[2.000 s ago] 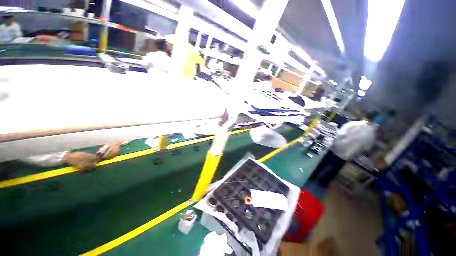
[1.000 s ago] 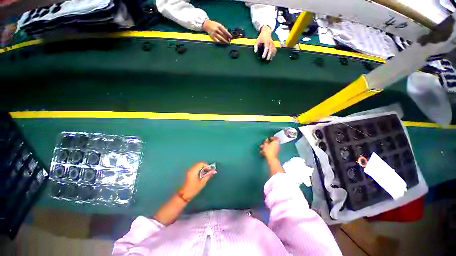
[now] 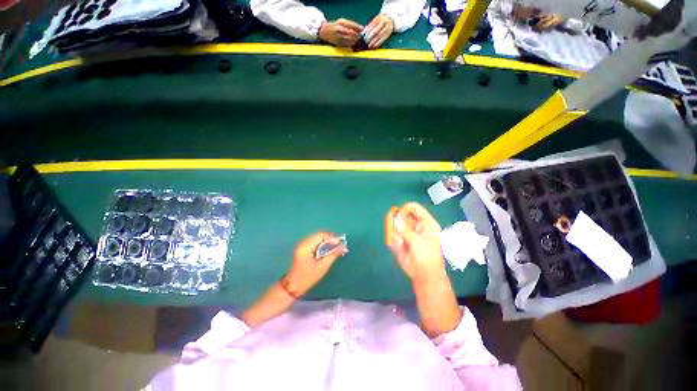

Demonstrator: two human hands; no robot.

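My left hand [image 3: 312, 263] is over the green bench and holds a small shiny, clear-looking piece [image 3: 330, 246] between thumb and fingers. My right hand [image 3: 413, 238] is raised to its right with fingers curled together. Something small and pale seems to be at its fingertips, but I cannot tell what. A small whitish container [image 3: 445, 189] stands behind my right hand, near the black tray. A crumpled white wipe [image 3: 465, 245] lies to the right of my right hand.
A clear blister tray [image 3: 164, 241] with round dark parts lies left. Dark trays [image 3: 50, 256] stand at the far left. A black component tray [image 3: 577, 221] with a white slip [image 3: 599, 246] lies right, over a red stool [image 3: 623, 304]. A yellow post [image 3: 520, 137] rises behind. Another person's hands [image 3: 358, 33] are across the line.
My right hand has moved from the small container towards me and curled its fingers. My left hand has moved slightly right, still holding the shiny piece. The other person's hands have come together.
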